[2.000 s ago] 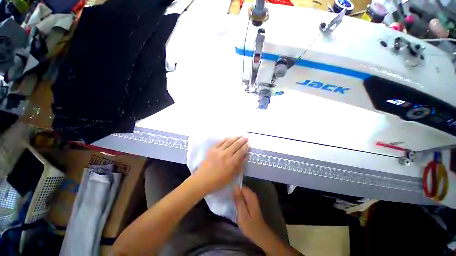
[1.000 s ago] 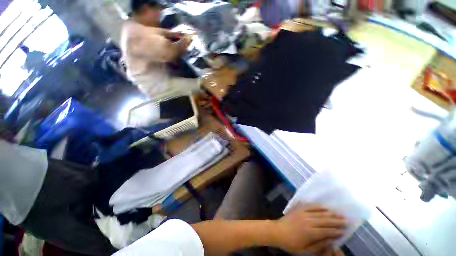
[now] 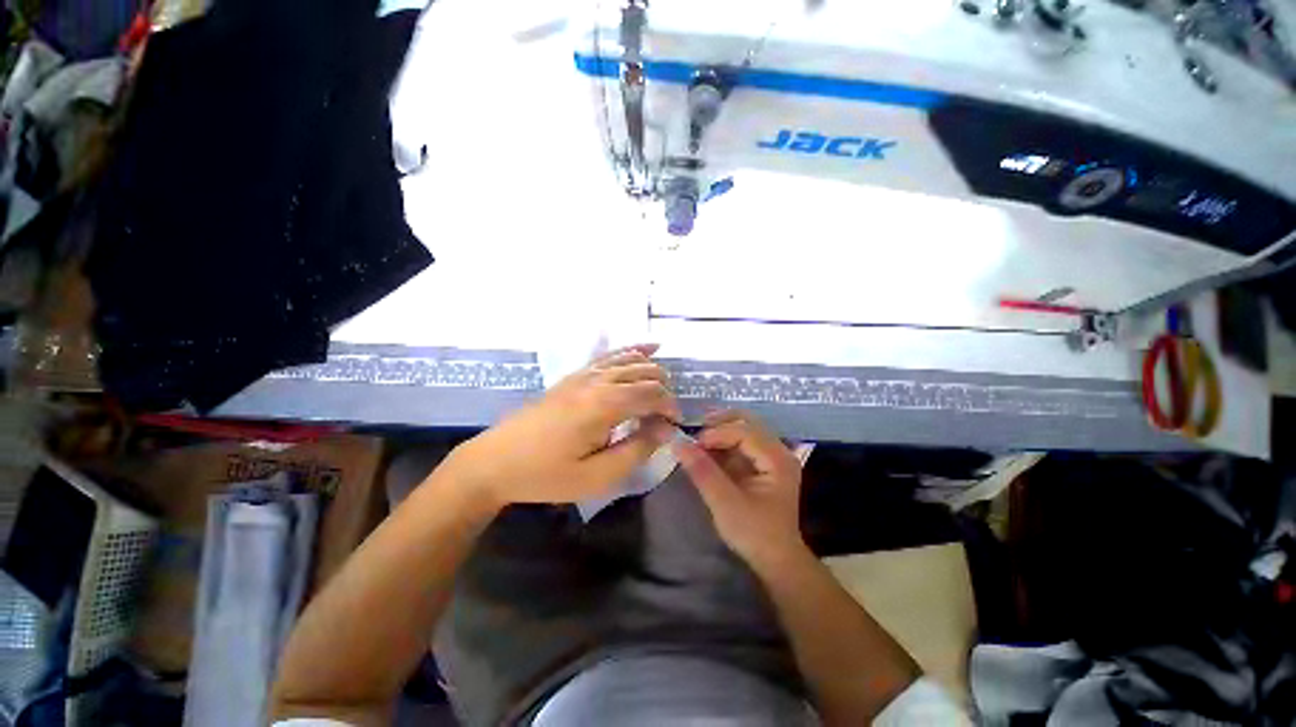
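Observation:
A light cloth piece (image 3: pixel 625 490) lies over the front edge of the machine table, its lower corner hanging above the lap. My left hand (image 3: pixel 590 426) is on it, fingers bent, holding it at the table edge. My right hand (image 3: pixel 739 476) pinches the cloth's right edge, with a small dark bit at the fingertips that I cannot make out. The presser foot and needle area (image 3: pixel 679 213) of the white sewing machine (image 3: pixel 853 121) is beyond my hands, apart from them. The cloth's far end blends into the bright table.
A stack of black panels (image 3: pixel 242 199) lies left on the table. Scissors with red and yellow handles (image 3: pixel 1183 384) are at the right end. A folded light bundle (image 3: pixel 253 597) lies on cardboard (image 3: pixel 171 554) at lower left, beside a cream plastic basket (image 3: pixel 114 568).
The view swung left, showing another person, and is back on the machine. Both hands are now close together at the table edge; my right hand has moved up to the cloth's edge.

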